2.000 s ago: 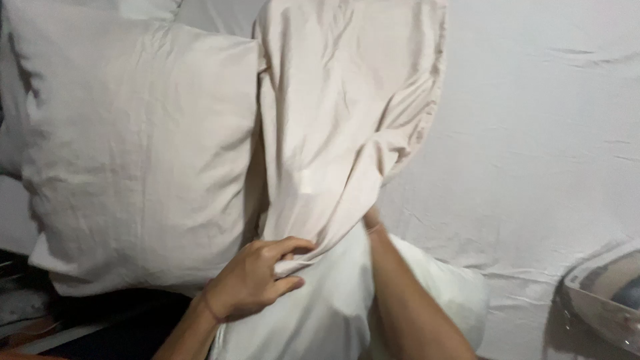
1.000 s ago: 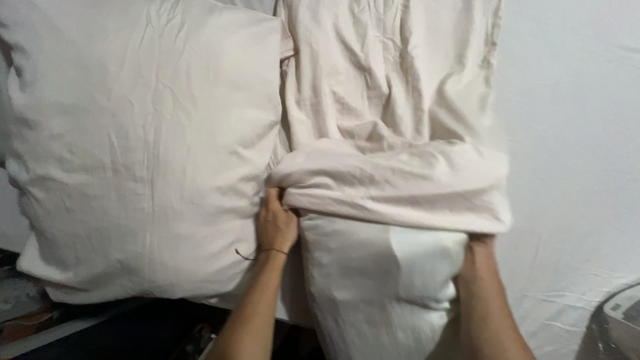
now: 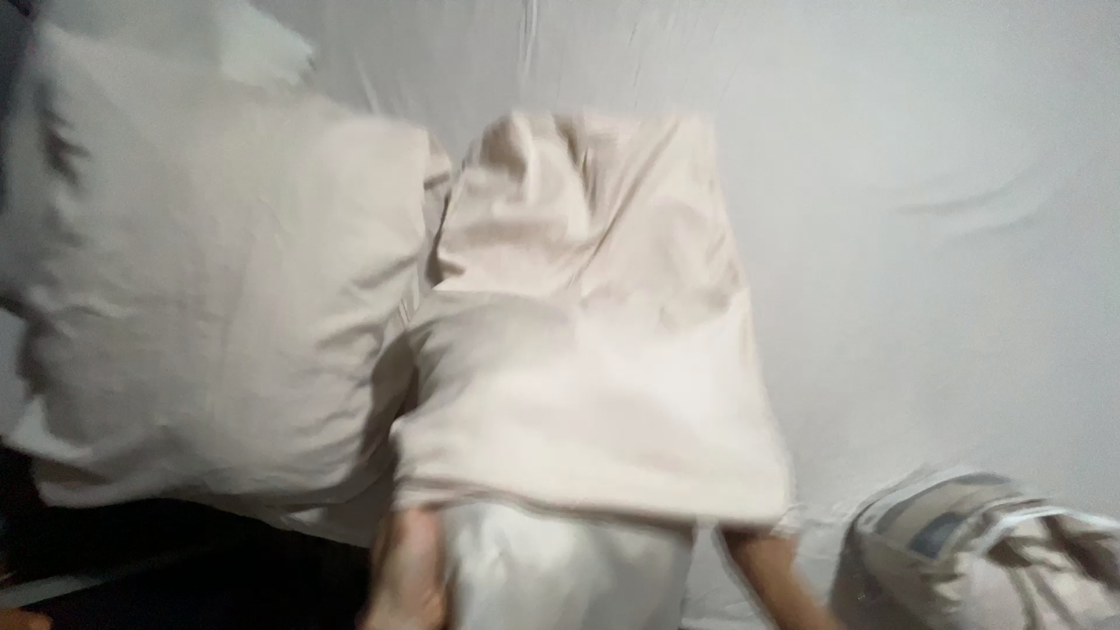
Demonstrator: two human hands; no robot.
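A pale pink-beige pillowcase [image 3: 595, 411] lies over the upper part of a white pillow [image 3: 569, 569], whose lower part sticks out of the open end. My left hand [image 3: 416, 560] is at the left corner of the case's opening, blurred, with its fingertips hidden by the fabric. At the right corner, my right hand [image 3: 761, 547] is mostly under the cloth, so only the wrist side shows. Whether either hand grips the hem or the pillow is unclear. The far half of the case lies flatter and creased on the bed.
A cased pillow [image 3: 219, 289] lies close on the left. A light bedsheet [image 3: 892, 262] covers the bed. At the lower right is a clear plastic bag [image 3: 962, 542] with folded fabric inside. Beyond the bed's near edge at lower left it is dark.
The pillowcase, bunched near its opening one second ago, is now drawn down over more of the white pillow. Both hands have moved toward the bottom of the view.
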